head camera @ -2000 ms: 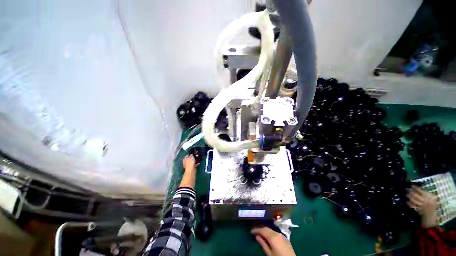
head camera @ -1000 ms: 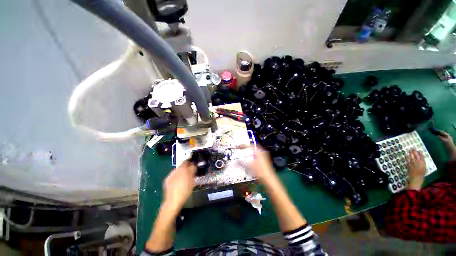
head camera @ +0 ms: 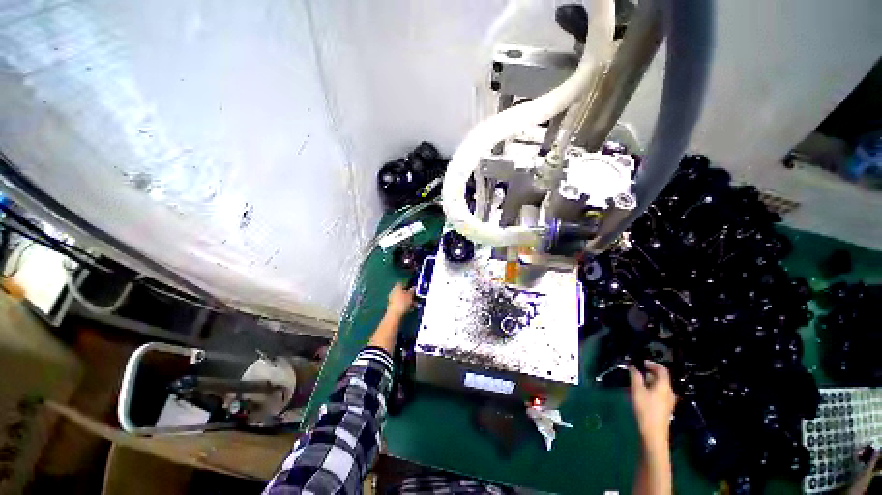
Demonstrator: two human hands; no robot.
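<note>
My left hand point(head camera: 401, 299) is beside the left edge of the machine's speckled white plate point(head camera: 546, 338), close to black housings point(head camera: 410, 257) on the bench. Its fingertips are small and partly hidden, so its hold cannot be told. My right hand point(head camera: 654, 389) is right of the machine at the near edge of the large heap of black housings point(head camera: 716, 290). Its fingers are bent near a dark spot and a pale wire; whether it grips them is unclear. The dark round fixture point(head camera: 504, 322) is on the plate, with a pale ring beside it.
The press column and head point(head camera: 597, 179) rise above the plate, with a white hose point(head camera: 469, 169) curving left. A black housing point(head camera: 457, 246) is at the plate's back left. Crumpled white tissue point(head camera: 548, 422) lies at the front corner. A pad sheet point(head camera: 832, 430) and another person's hand are far right.
My hands have left the plate, the left to the machine's left side and the right to the heap's edge. The view has swung left, so the machine appears further right.
</note>
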